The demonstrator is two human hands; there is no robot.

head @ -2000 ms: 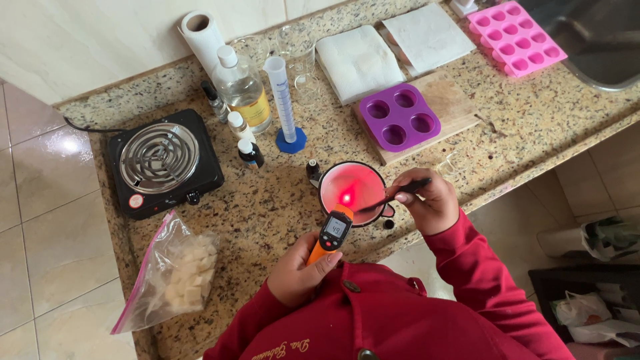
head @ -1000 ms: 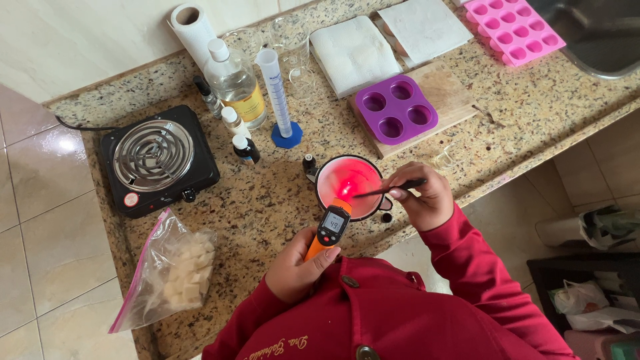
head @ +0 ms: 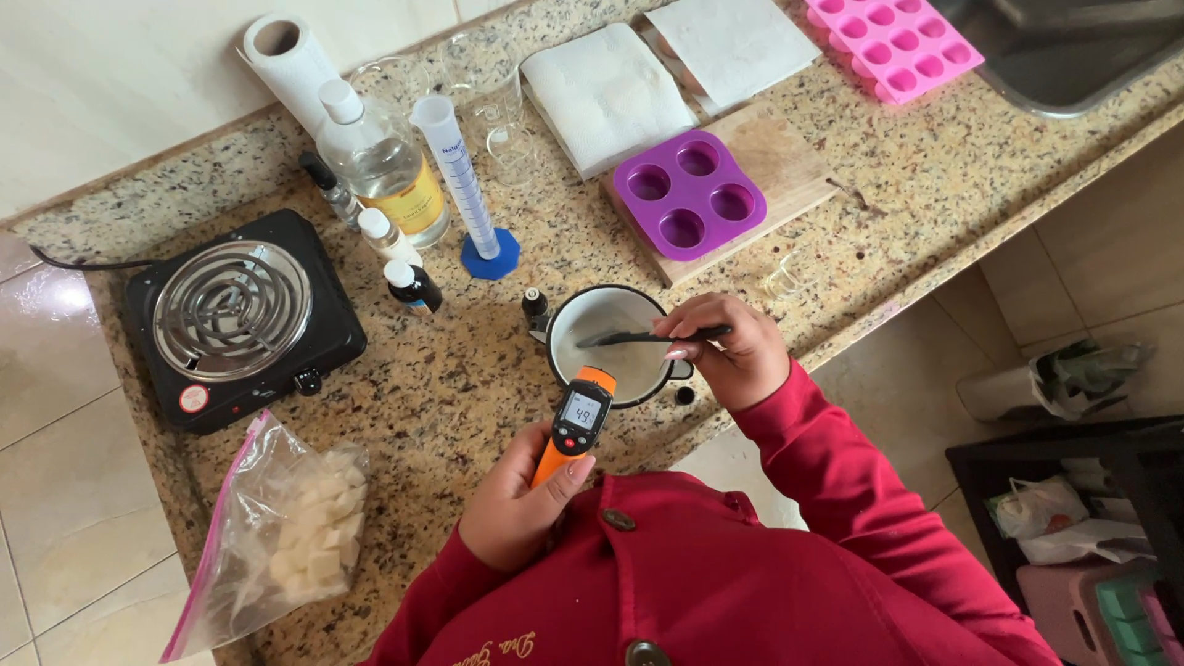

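Observation:
My left hand (head: 523, 495) grips an orange and black infrared thermometer (head: 580, 416), its lit display facing up, at the near rim of a white enamel pot with a dark rim (head: 558, 370). My right hand (head: 726, 347) holds a black spatula or spoon (head: 638, 339) by its handle, with the far end down in the pot. Pale liquid seems to lie in the pot. A small open dark bottle (head: 534, 303) stands left of the pot, and a small black cap (head: 684, 396) lies by its handle.
An electric coil burner (head: 240, 314) and a zip bag of whitish cubes (head: 319, 532) are at left. Behind stand a graduated cylinder (head: 462, 180), a large clear bottle (head: 384, 176), small bottles and glassware. A purple silicone mold (head: 691, 194) rests on a wooden board (head: 786, 157); a pink mold (head: 897, 42) sits near the sink.
The red light that shone in the pot in both earlier frames is gone. Both hands still hold the same tools over the pot.

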